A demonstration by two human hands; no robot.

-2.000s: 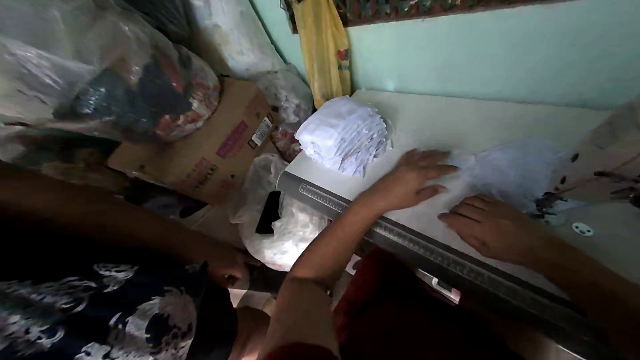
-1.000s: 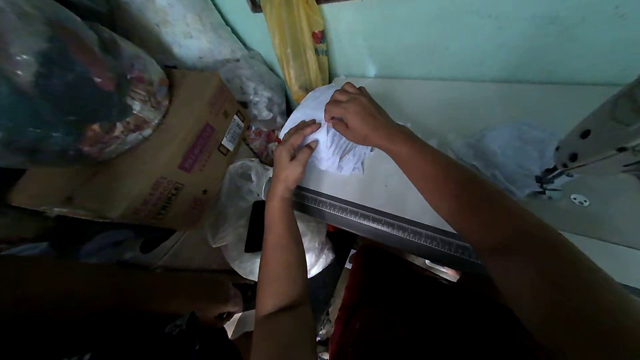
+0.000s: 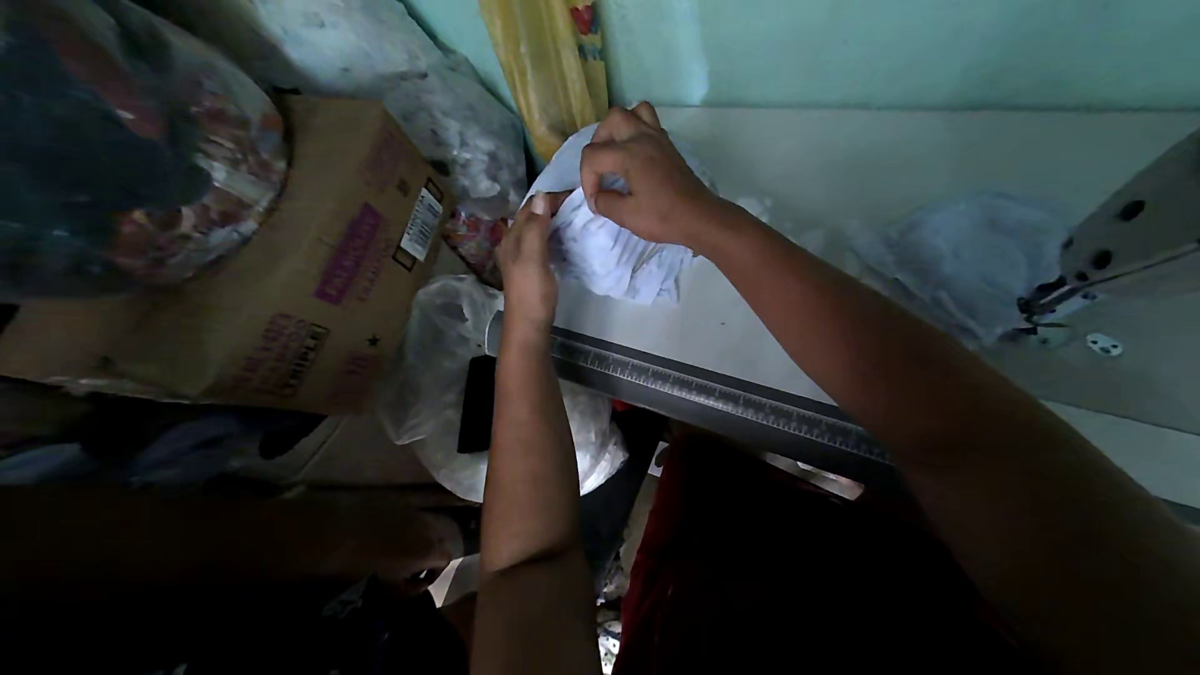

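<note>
A stack of white cloth pieces (image 3: pixel 619 253) lies at the table's left end, beneath both hands. My left hand (image 3: pixel 532 253) is at its left side, thumb and fingers around the edge of the cloth. Above the stack, my right hand (image 3: pixel 642 173) has its fingers bent, with fingertips at the top pieces; whether it pinches one is hard to see. Farther right, a thin white cloth (image 3: pixel 975 258) lies crumpled beside the needle area of a sewing machine (image 3: pixel 1134 234).
A ruler strip (image 3: pixel 712 389) runs along the table's front edge. Left of the table are a cardboard box (image 3: pixel 356 234), filled plastic bags (image 3: pixel 459 141) and a white plastic bag (image 3: pixel 431 375) with a dark object. A yellow bag (image 3: pixel 544 66) hangs behind. Another person's arm (image 3: pixel 375 534) is at lower left.
Both hands have moved left from the table near the thin cloth to the white stack. Since one second ago, the left hand has shifted to the stack's left edge. The view has turned.
</note>
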